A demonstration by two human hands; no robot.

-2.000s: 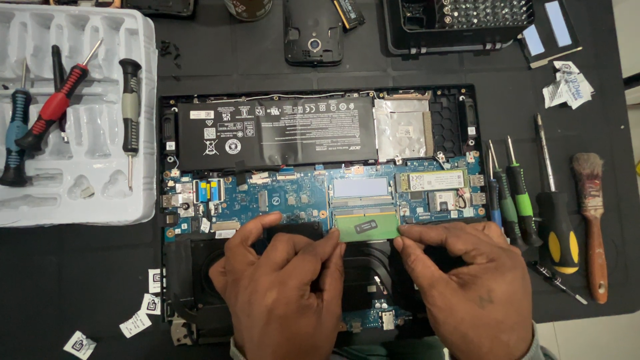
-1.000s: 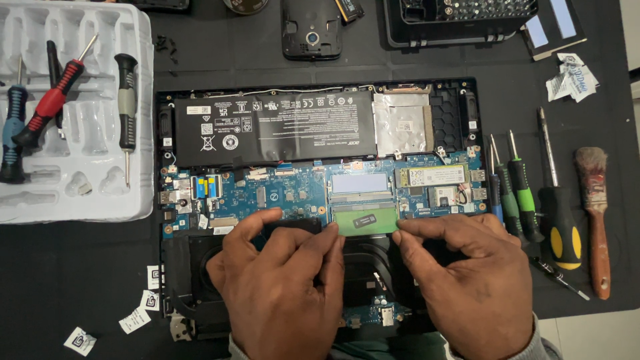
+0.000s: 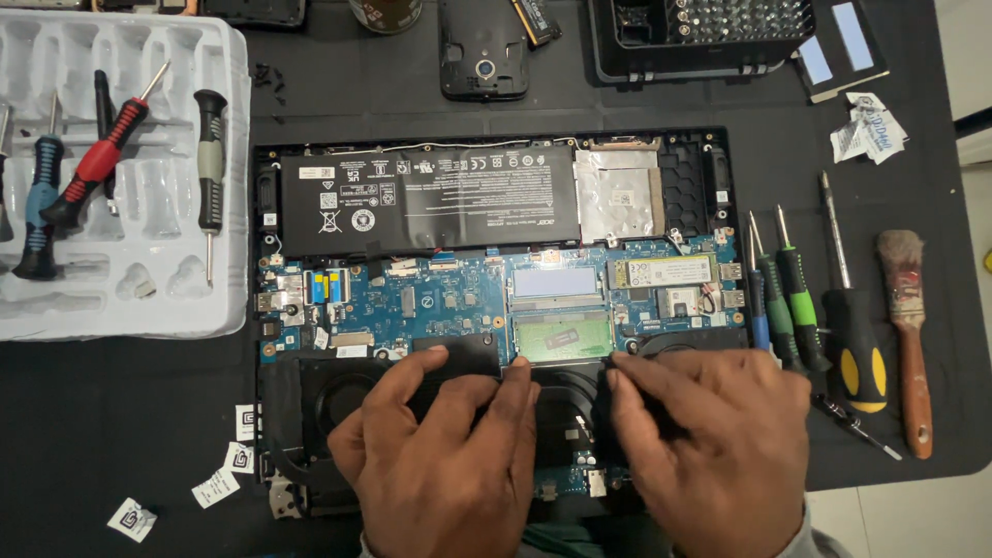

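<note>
An opened laptop base (image 3: 263, 310) shows its black Acer battery (image 3: 430, 198), blue motherboard (image 3: 457, 298), M.2 drive (image 3: 663, 271) and metal-framed memory slots. In the lower slot lies a green RAM module (image 3: 563, 339) with a dark mark on it; a pale lilac pad (image 3: 556, 282) lies in the upper slot. My left hand (image 3: 453, 457) has a fingertip at the module's lower left corner. My right hand (image 3: 713, 442) has its index fingertip and thumb at the lower right corner. Whether either hand grips the module's edge is hard to see.
On the left, a white plastic tray (image 3: 232, 170) holds several screwdrivers. To the right lie more screwdrivers (image 3: 849, 333) and a paintbrush (image 3: 907, 333). Beyond the laptop are a phone shell (image 3: 484, 54), another memory module (image 3: 536, 22) and a bit case (image 3: 701, 66). Paper scraps (image 3: 133, 519) lie lower left.
The fingertips of both hands have moved slightly down towards the module's lower corners, and more of the green module shows between them.
</note>
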